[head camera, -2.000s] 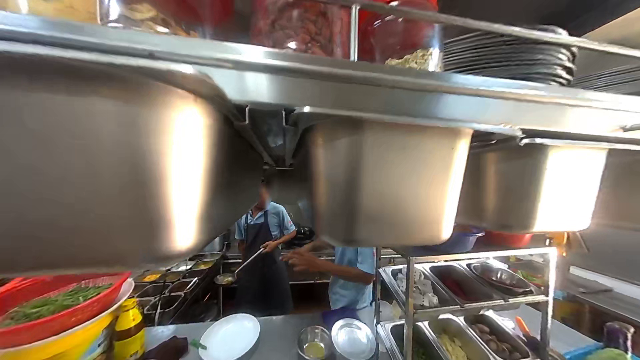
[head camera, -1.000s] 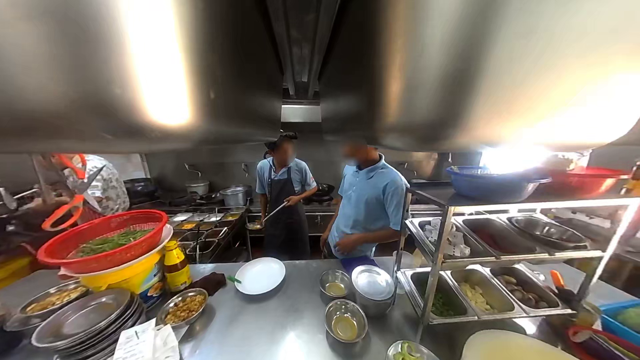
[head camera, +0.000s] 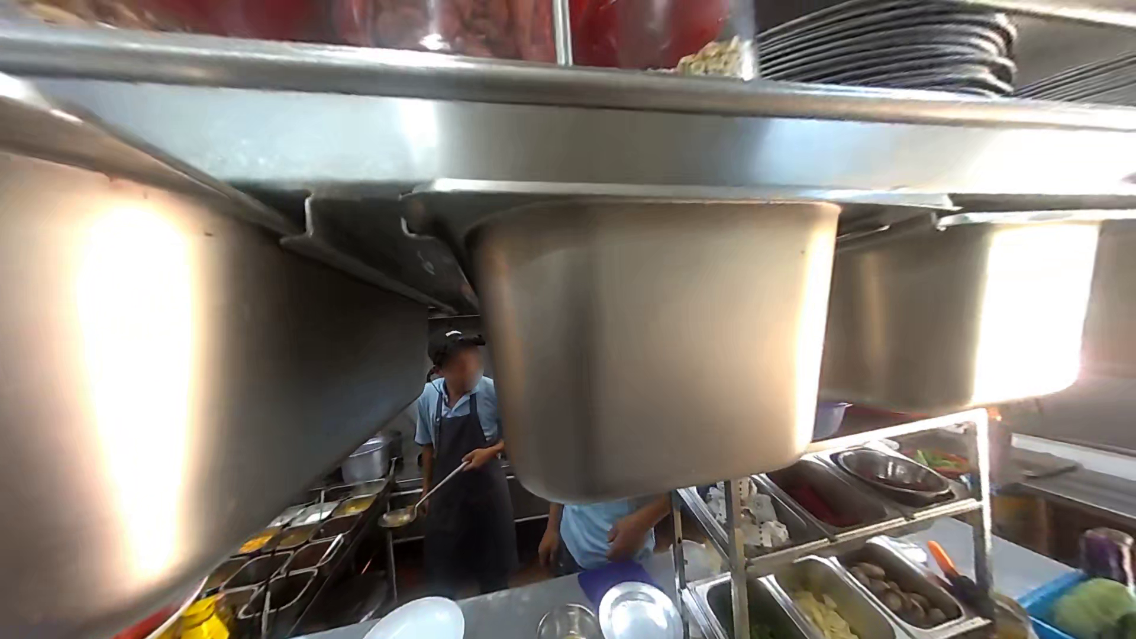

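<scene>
Neither of my hands shows in the head view. Large stainless steel pans hang from a metal shelf right in front of me and hide much of the kitchen. Below them, a white oval plate, a metal bowl and a round metal dish rest on the steel counter. Behind the counter a person in a dark apron holds a long-handled ladle. A second person in a light blue shirt is mostly hidden by the middle pan.
At the right stands a metal rack with trays of ingredients. A blue crate holds a cabbage. Sauce pans line a station at the left. Stacked dark plates and jars of red contents sit on the shelf above.
The view has risen from the counter to the hanging pans since one second ago. The raised hand of the person in blue, seen two seconds ago, is now lower, near the waist.
</scene>
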